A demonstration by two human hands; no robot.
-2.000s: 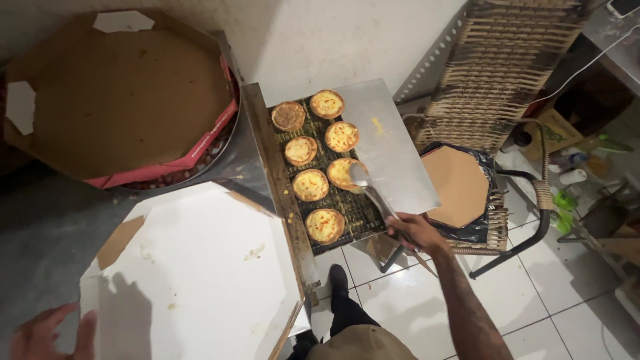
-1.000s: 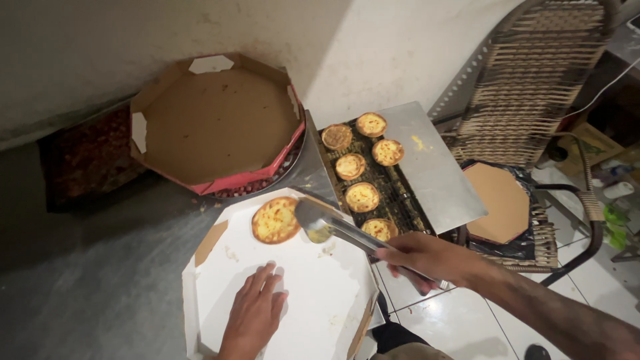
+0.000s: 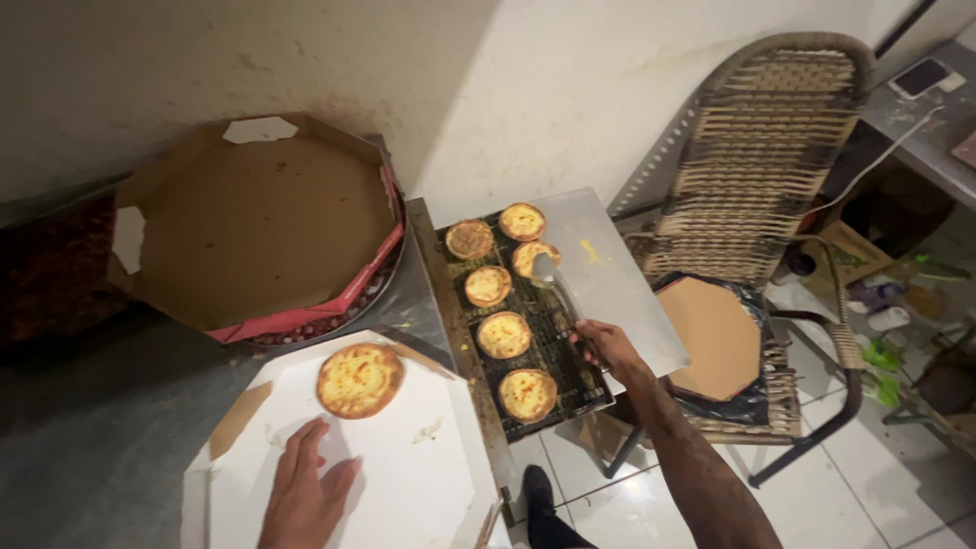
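Observation:
My right hand [image 3: 606, 351] holds metal tongs [image 3: 564, 293] over the conveyor grate [image 3: 545, 324]. Their tip is at a small cheese-topped pizza [image 3: 526, 260] on the grate's right side; whether they grip it I cannot tell. Several other mini pizzas [image 3: 504, 335] lie on the grate, one of them browner [image 3: 469, 239] at the far left. My left hand [image 3: 309, 484], holding nothing, has its fingers apart over a white octagonal pizza box [image 3: 396, 473]. Just beyond its fingertips, one mini pizza [image 3: 361, 380] lies in that box near the far edge.
A brown-lined octagonal box [image 3: 259, 221] rests on a round container at the left, by the wall. A metal sheet [image 3: 610, 282] adjoins the grate. At the right, a woven chair [image 3: 755, 160] bears a cardboard octagon [image 3: 709, 339] on black plastic. A phone [image 3: 920, 78] lies on a far shelf.
The right hand and tongs have moved from the white box back over the grate. A pizza on the grate's right side two seconds ago is gone from there, and one now lies in the box.

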